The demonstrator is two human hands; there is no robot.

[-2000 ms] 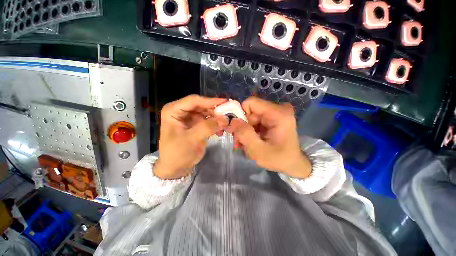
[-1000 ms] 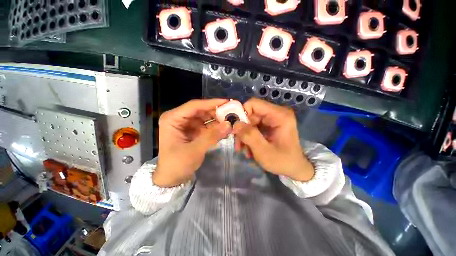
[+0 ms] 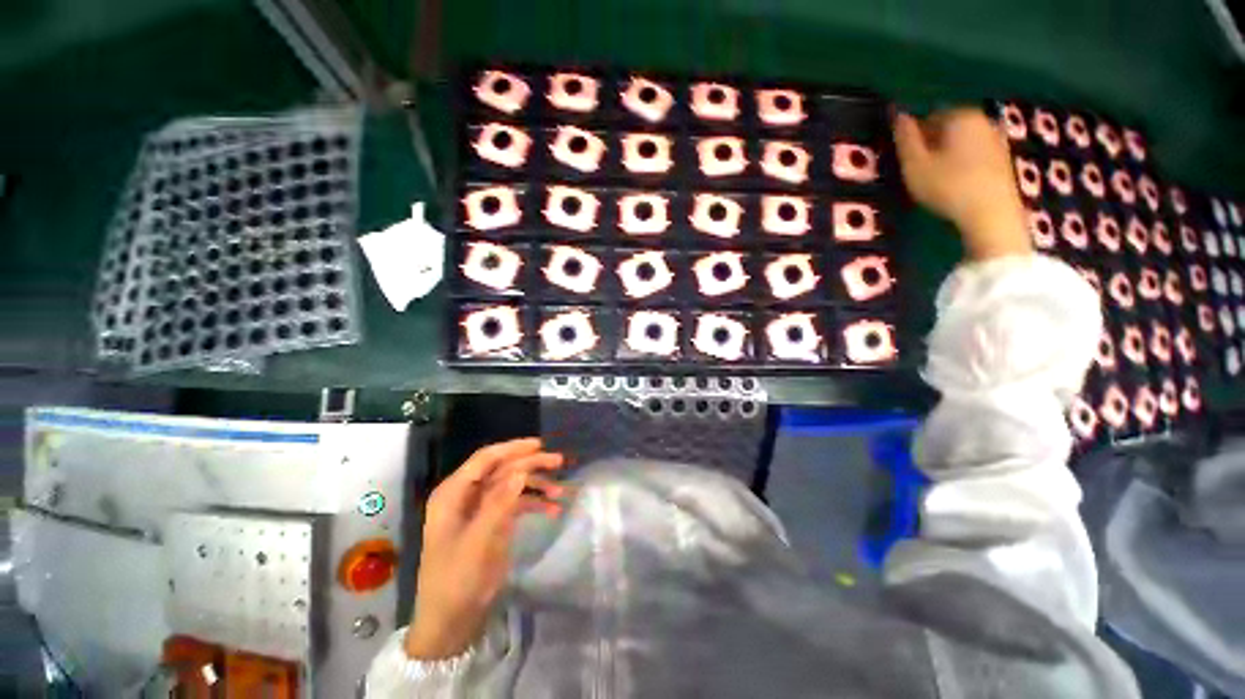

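The black parts tray holds rows of pink-edged white housings, each with a dark round centre. The tray's top right pocket shows no housing. My right hand reaches to the tray's upper right edge, fingers bent; whether it holds anything cannot be told. My left hand is over my lap, below the tray, with fingers apart and nothing seen in it. The clear insert blister tray lies below the black tray's near edge, with dark rounds in its upper rows.
Stacked spare blister trays and a white scrap lie left of the black tray. The machine, with its red-orange stop button and perforated plate, is at lower left. Another housing tray and a person's sleeve are at right.
The view has shifted up over the bench. My hands have parted from the housing they held together; my right hand has moved up and right, and the housing is no longer seen between them.
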